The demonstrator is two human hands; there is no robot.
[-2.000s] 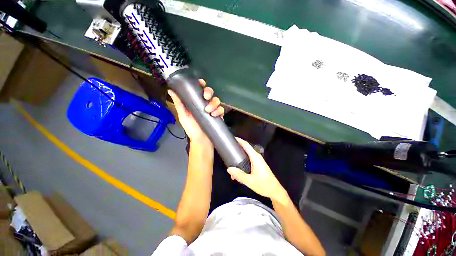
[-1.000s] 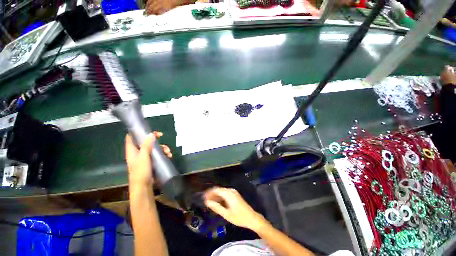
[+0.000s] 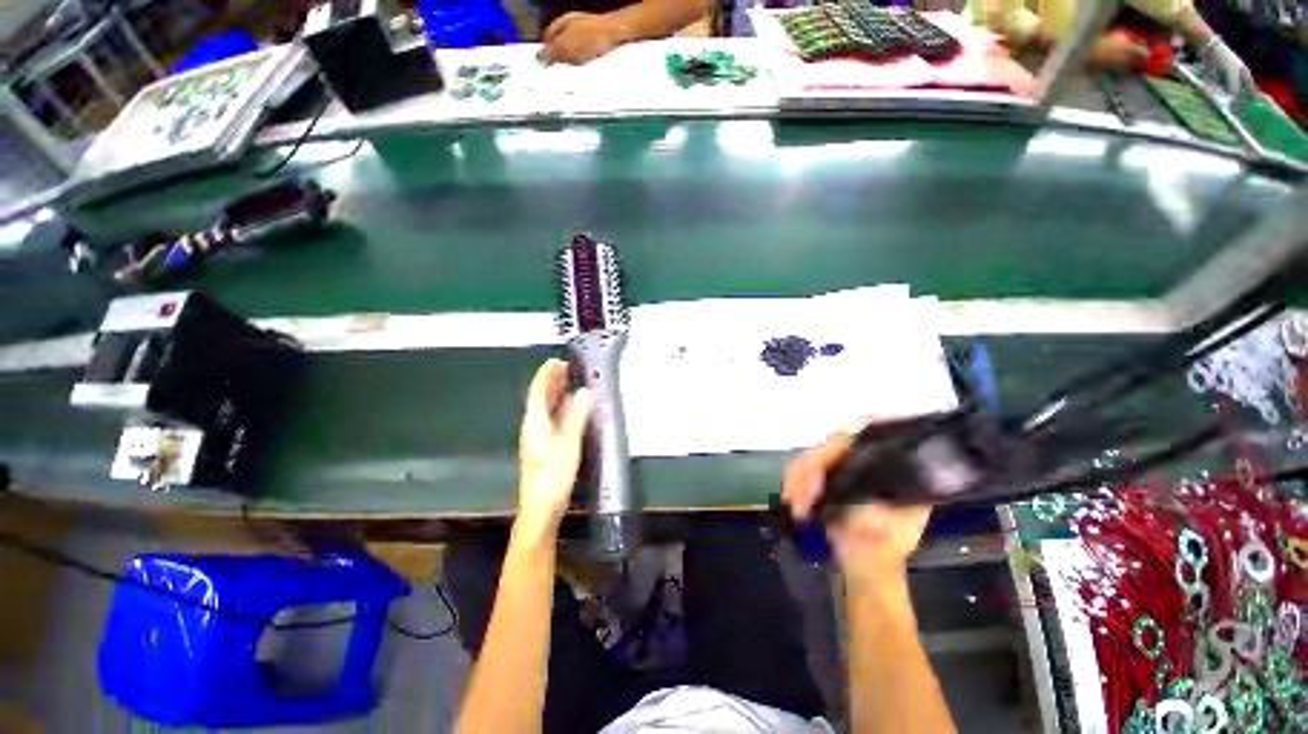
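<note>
My left hand (image 3: 552,437) holds a hot-air brush (image 3: 608,445) by its grey handle. The brush stands lengthwise across the bench edge, bristled head (image 3: 588,287) pointing away, handle end towards me. My right hand (image 3: 861,516) is closed around a black electric screwdriver (image 3: 932,466) at the right, blurred by motion. A white paper sheet (image 3: 717,416) lies right of the brush with a pile of small dark screws (image 3: 788,354) on it.
A black bench machine (image 3: 237,394) stands at the left. Another brush (image 3: 273,212) lies on the green conveyor (image 3: 459,201). A blue stool (image 3: 244,631) is at lower left. Red-wired ring parts (image 3: 1205,602) are heaped at right. A person's hand (image 3: 581,36) rests across the conveyor.
The brush has moved right and turned more upright in view. My right hand has moved right from near the handle end and taken hold of the screwdriver. The view has shifted.
</note>
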